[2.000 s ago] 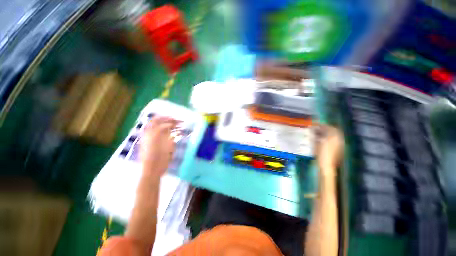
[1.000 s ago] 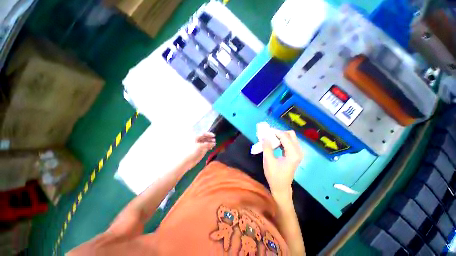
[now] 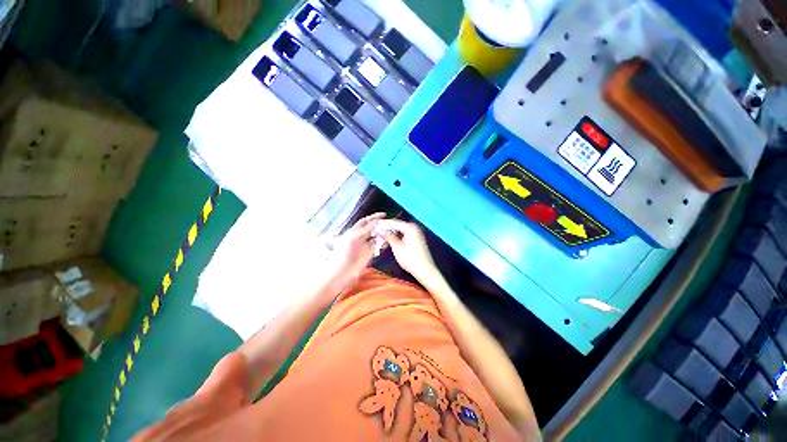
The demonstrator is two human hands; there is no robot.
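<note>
My left hand (image 3: 355,249) and my right hand (image 3: 406,243) meet in front of my shirt, fingers touching. A small bit of white cloth (image 3: 380,231) shows at my right fingertips; whether my left fingers grip it too is unclear. The press base plate (image 3: 552,99) lies beyond the hands to the right. On it, the orange-brown fixture (image 3: 634,99) holds a dark housing (image 3: 690,134). The blue button panel (image 3: 545,212), with yellow arrows and a red button, is at the plate's near edge.
Grey housings (image 3: 352,56) lie in rows on white sheets (image 3: 250,142) at left. A dark blue flat pad (image 3: 453,114) and a yellow-white tub (image 3: 487,45) sit on the turquoise table (image 3: 518,280). More housings (image 3: 716,345) line the right side. Cartons (image 3: 65,173) stand at far left.
My right hand has moved left and down from the table edge with the white cloth, and now meets my left hand. The view has shifted slightly.
</note>
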